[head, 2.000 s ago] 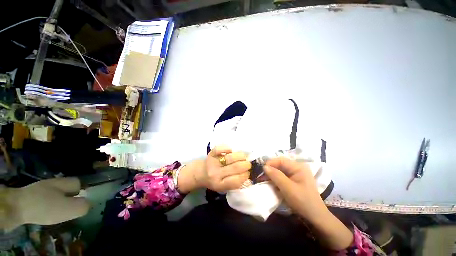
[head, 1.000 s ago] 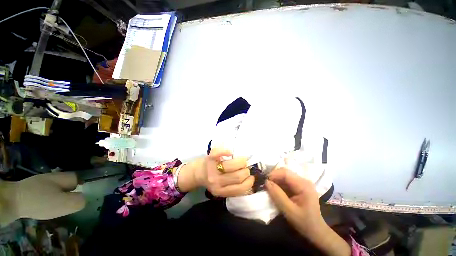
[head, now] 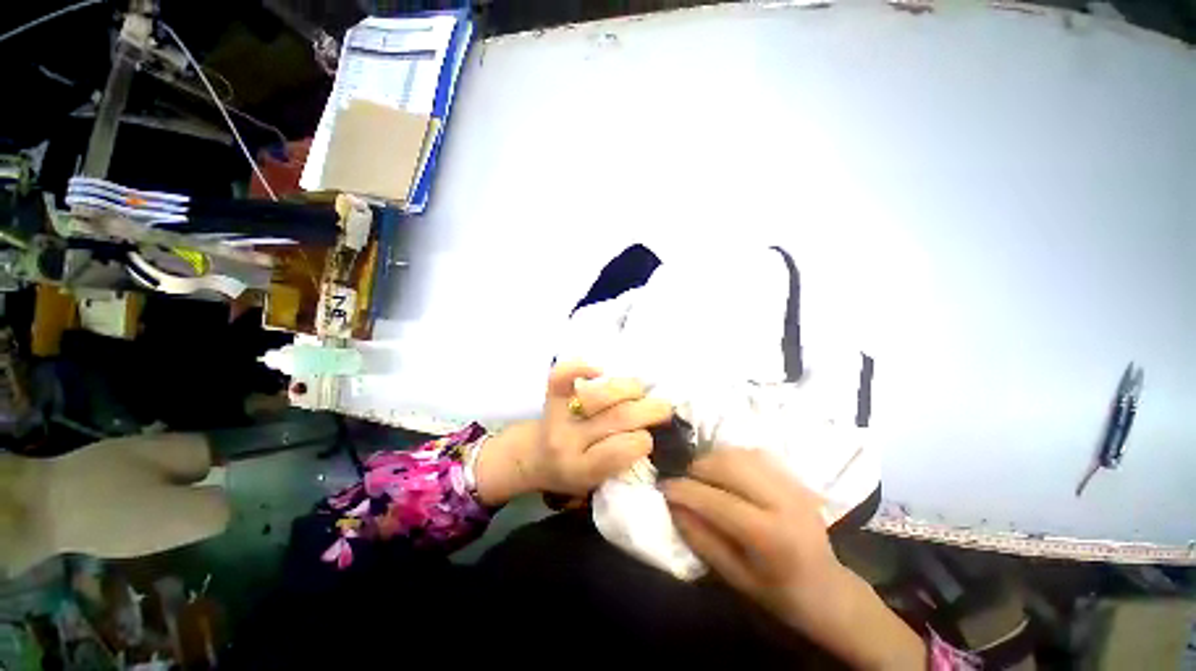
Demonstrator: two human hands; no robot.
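Note:
The white lining (head: 643, 524) of a garment is bunched at the table's near edge under both hands. Black parts of the garment (head: 622, 275) show at its upper left, as a thin curved strip and a short strip on the right. My left hand (head: 597, 433) has a ring and pinches a small dark piece (head: 673, 443) between thumb and fingers. My right hand (head: 754, 518) lies against the lining just right of the dark piece, its fingers bent on the cloth. Its fingertips are partly blurred.
The large white table (head: 971, 197) bears a clipboard with papers (head: 380, 112) at far left and open thread snips (head: 1116, 426) at right. A pale green bottle (head: 321, 358) lies at the left edge. A marked tape (head: 1036, 539) runs along the near edge. A beige dress form (head: 112, 498) stands left.
My right hand has turned and moved slightly left and down, its fingers now flatter over the lining. My left hand has shifted slightly up. The lining's lower corner hangs further left.

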